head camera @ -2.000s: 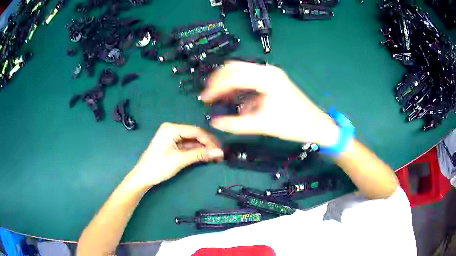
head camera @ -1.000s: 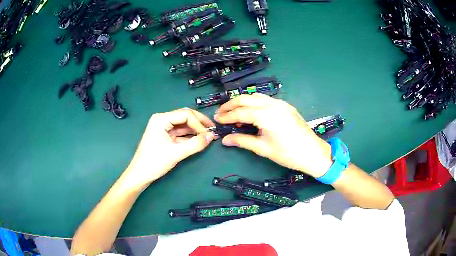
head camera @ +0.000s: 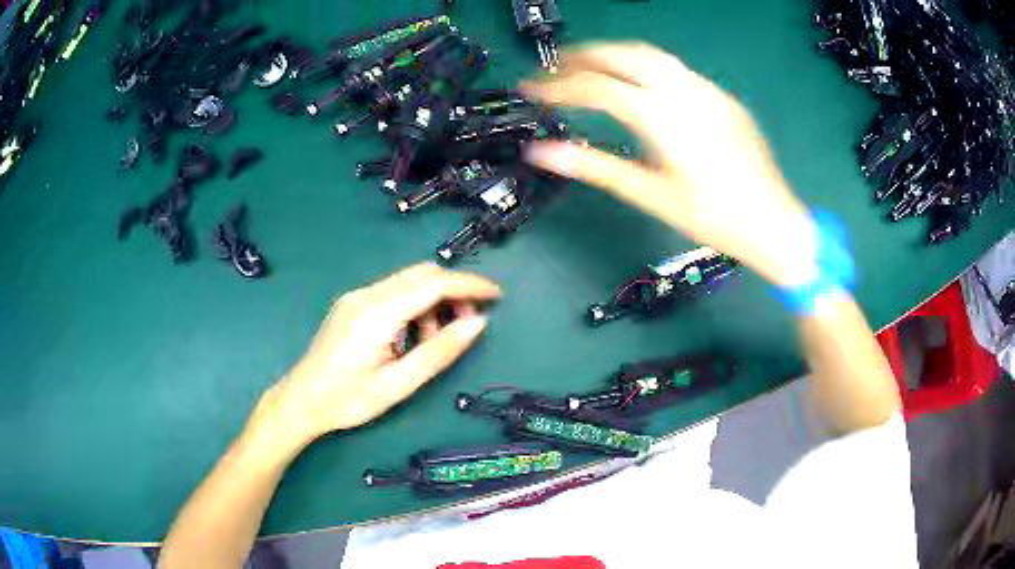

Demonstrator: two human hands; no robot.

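Observation:
My left hand [head camera: 373, 350] is low over the bench at centre left, fingers curled around small black fittings [head camera: 410, 337], partly hidden. My right hand [head camera: 679, 156] is blurred and raised at upper centre, thumb and fingers apart, nothing seen in it. Just left of it lies a loose heap of slim black units [head camera: 479, 217] with green boards and narrow tips. One unit [head camera: 668, 283] with a pale strip lies below my right hand. Several units [head camera: 490, 467] with green boards lie near the front edge.
A pile of small black fittings [head camera: 189, 100] lies at upper left, with yellow-green parts [head camera: 72, 42] beyond. A large heap of black units [head camera: 946, 122] is at right. One unit [head camera: 538, 22] points down from the top edge. A red stool [head camera: 946, 356] stands beyond the bench's right edge.
My hands have moved apart; the right went up and right, off the unit it held. The units at upper centre now lie more jumbled. Dark pieces now show in my left hand.

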